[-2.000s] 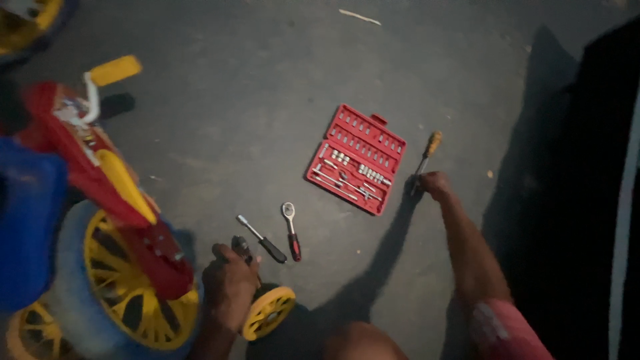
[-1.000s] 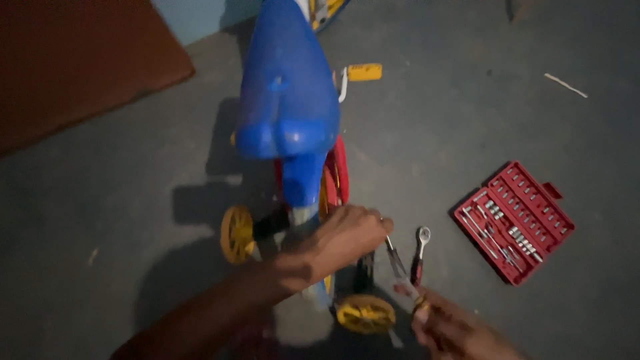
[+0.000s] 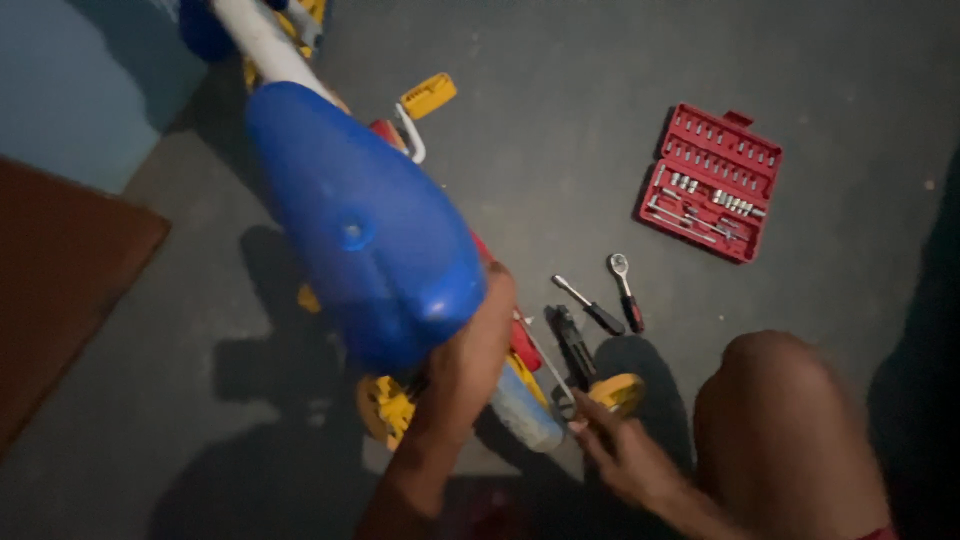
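Observation:
A child's bicycle with a blue plastic seat (image 3: 367,225) stands below me. My left hand (image 3: 491,307) is at the rear right side of the seat, near the red frame part (image 3: 525,341); its fingers are mostly hidden. My right hand (image 3: 619,450) grips the lower end of a thin metal tool (image 3: 546,356) beside the rear wheel (image 3: 525,412). The tool's upper end reaches close to my left hand. Next to my right fingers is a yellow training wheel (image 3: 619,391) with a black bracket (image 3: 574,345).
On the floor right of the bicycle lie a black-handled socket driver (image 3: 589,306) and a ratchet wrench (image 3: 625,292). Farther right is an opened red socket case (image 3: 712,184). A yellow pedal (image 3: 429,95) sticks out. My knee (image 3: 780,420) is at lower right, a brown mat or board (image 3: 67,285) at left.
Two seconds ago my right hand held a yellow-handled screwdriver near the red case, and my left was at the training wheel. Both are now at the bicycle's rear. The view has shifted widely.

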